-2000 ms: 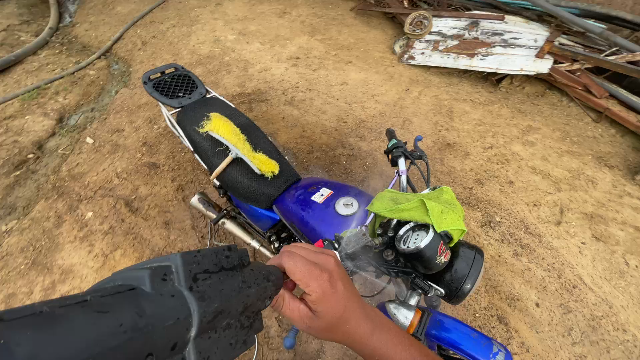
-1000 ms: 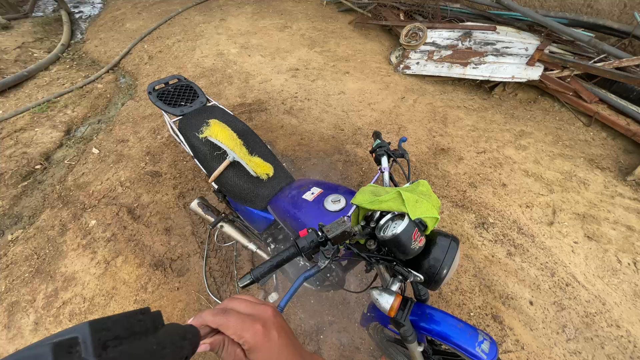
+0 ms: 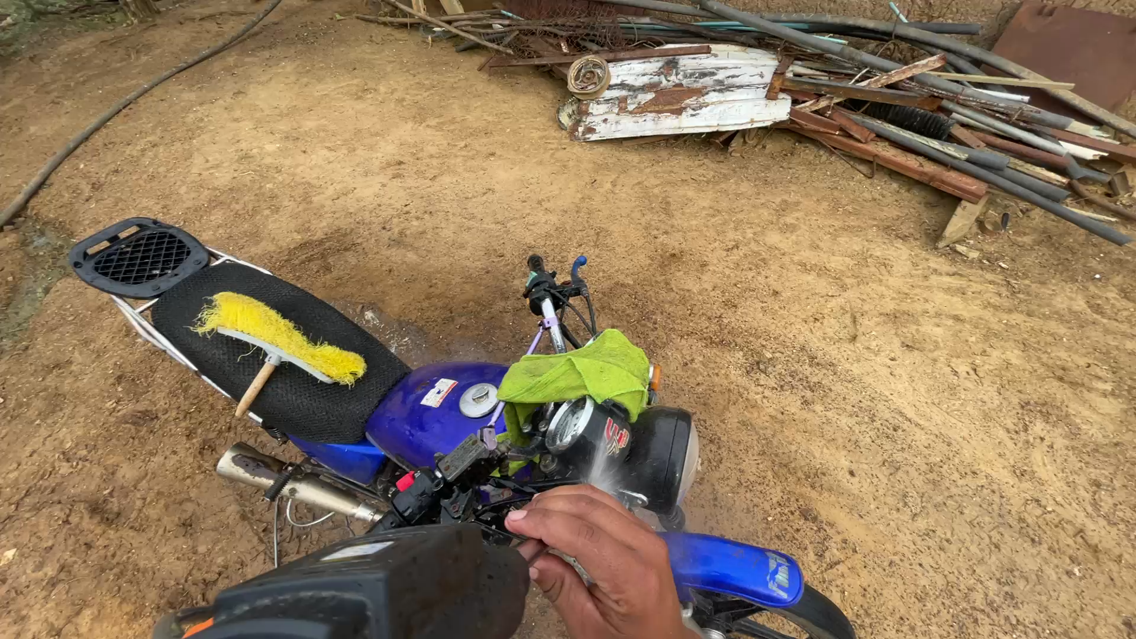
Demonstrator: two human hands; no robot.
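Note:
My right hand [image 3: 608,564] is at the bottom centre, its fingers closed around the front end of a wet, black plastic spray gun [image 3: 382,590]. A fine water jet [image 3: 603,463] shows just above the knuckles, against the headlight housing [image 3: 661,457] of a blue motorcycle [image 3: 426,404]. My left hand is not in view. A lime-green cloth [image 3: 577,377] drapes over the handlebar area beside the round gauge [image 3: 569,424]. On the black mesh seat [image 3: 311,311] lies a yellow-bristled brush [image 3: 275,333] with a wooden handle. The blue front fender [image 3: 732,568] is right of my hand.
Wet, bare dirt surrounds the motorcycle. A black rear rack [image 3: 142,257] extends behind the seat, above the silver exhaust [image 3: 302,488]. A dark hose [image 3: 124,102] curves across the upper left. Pipes, scrap wood and a peeling white board [image 3: 683,93] are piled at the upper right.
My right hand and the spray gun have moved toward the headlight end, and now cover the near handlebar grip seen one second ago. The brush and the green cloth remain in place.

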